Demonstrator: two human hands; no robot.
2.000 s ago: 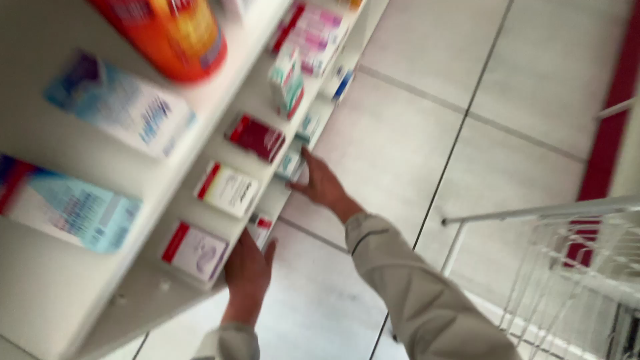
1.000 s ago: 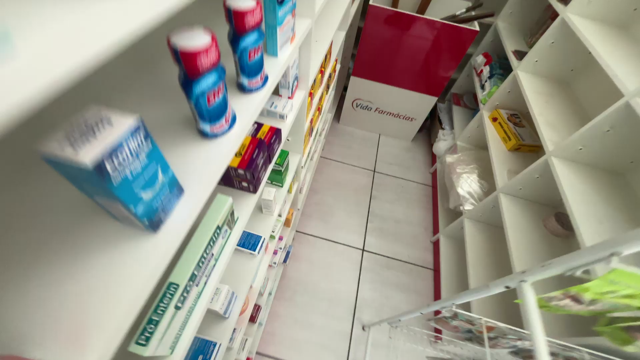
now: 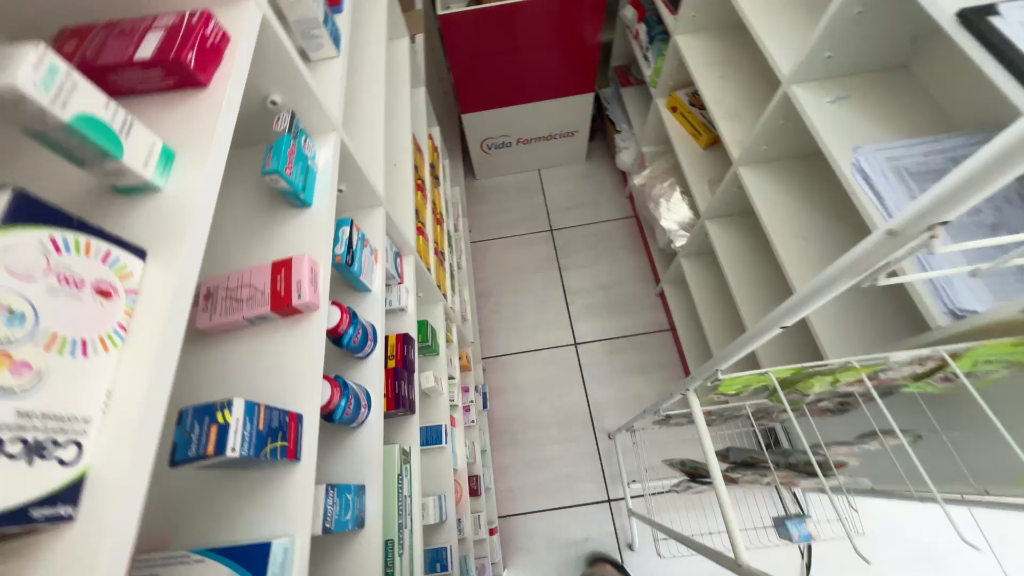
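Observation:
Neither of my hands is in view. On the left, white shelves hold medicine boxes: a white and green box (image 3: 88, 120), a crimson box (image 3: 144, 52), a large white and navy box (image 3: 60, 360), a pink box with a red band (image 3: 258, 294) and a dark blue box (image 3: 236, 432). Lower down stand a teal box (image 3: 291, 160), two blue bottles with red caps, the upper one (image 3: 352, 330) above the other (image 3: 346, 401), a light blue box (image 3: 340, 509) and a long pale green box (image 3: 398, 512).
A white wire rack (image 3: 720, 480) with packets stands at lower right. Behind it, white cubby shelves (image 3: 768, 216) hold papers (image 3: 944, 216) and a yellow box (image 3: 693, 117). A red and white counter (image 3: 524, 88) closes the far end of the tiled aisle (image 3: 532, 312).
Two seconds ago both my hands were at the low shelf beside small boxes; they are out of view now. The view has swung up along the aisle.

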